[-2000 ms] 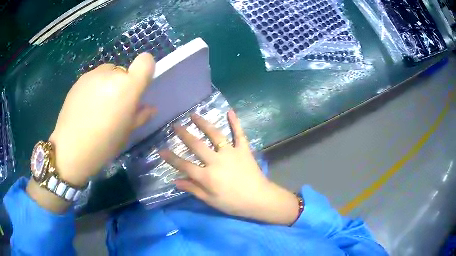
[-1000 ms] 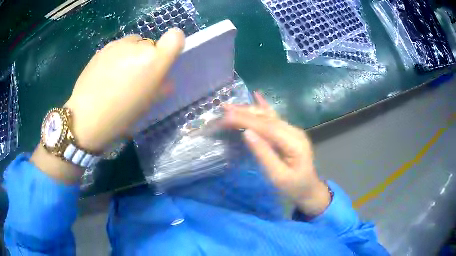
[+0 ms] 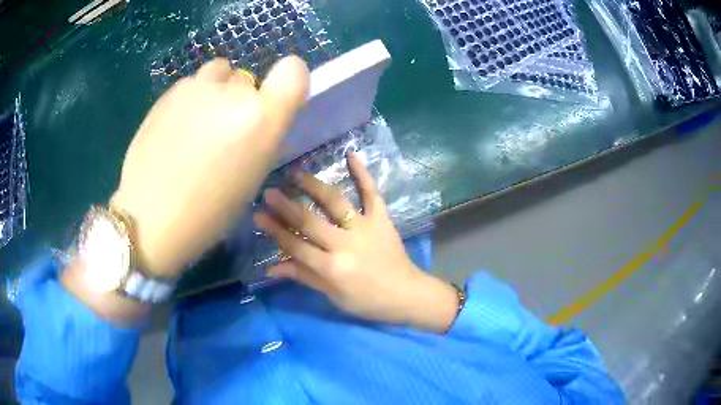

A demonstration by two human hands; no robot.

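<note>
My left hand grips a pale flat block that stands tilted on edge, its thick white edge up. My right hand lies flat with spread fingers on a shiny clear film sheet in front of the block. A few dark dots show faintly in the film along the block's foot; the rest is hidden by my hands. Behind the block a sheet of round dark parts lies on the dark green bench, partly covered by my left hand.
Overlapping dot sheets lie at the upper right. Beyond them are glossy black bagged parts in clear film. Another dark sheet lies at the left edge. Pale strips are at the top left. The bench's front edge runs diagonally above a grey floor.
Since one second ago my right hand has moved left and down flat onto the film, covering dots that showed before. The block, still in my left hand, has shifted slightly right and down.
</note>
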